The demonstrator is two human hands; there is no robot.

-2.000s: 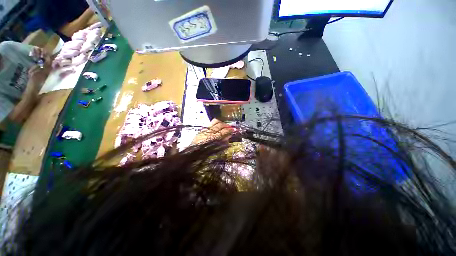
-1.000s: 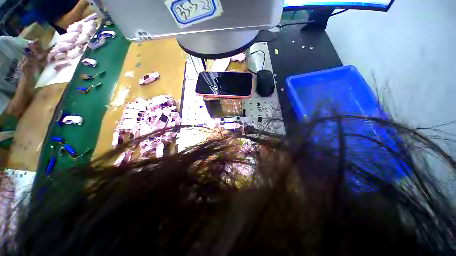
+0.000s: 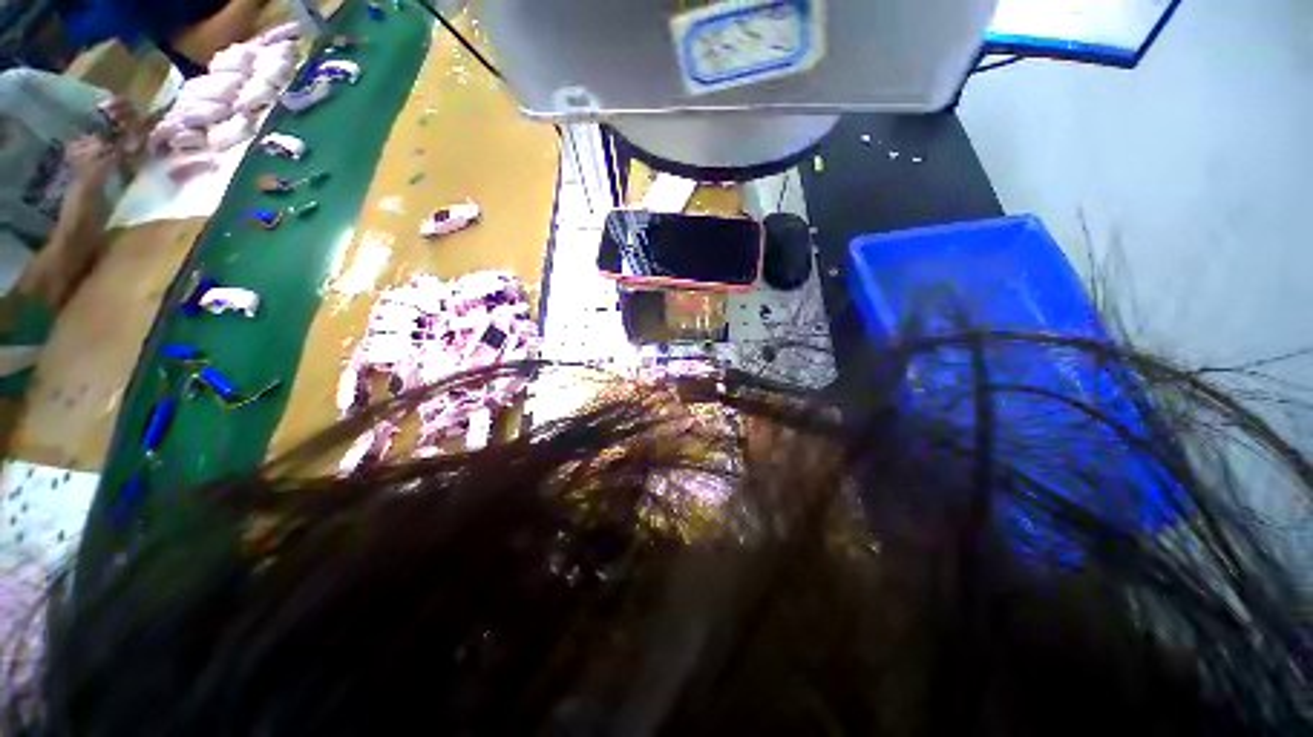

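Note:
A pile of pink-and-white plastic housings (image 3: pixel 447 353) lies on the tan bench (image 3: pixel 468 144). A single housing (image 3: pixel 451 219) lies apart beyond the pile. Under the grey machine head (image 3: pixel 734 65), a smartphone (image 3: pixel 681 249) with a pink-red edge lies flat beside a black mouse (image 3: pixel 786 252). Below the phone, a brightly lit area with a pinkish part (image 3: pixel 683 369) shows partly through dark hair. Hair hides the whole lower picture. Neither of my hands can be made out.
A blue bin (image 3: pixel 972 259) stands at right on a black surface (image 3: pixel 907 180). A green belt (image 3: pixel 295 274) at left carries blue pieces and white-pink housings. A person's arm (image 3: pixel 72 238) and stacked pink parts (image 3: pixel 231 101) are at far left. A monitor (image 3: pixel 1087 26) is top right.
The view has shifted, so the machine head sits further right. Skin-toned fingers seen near the lit area two seconds ago are no longer distinguishable. Belt pieces have shifted slightly.

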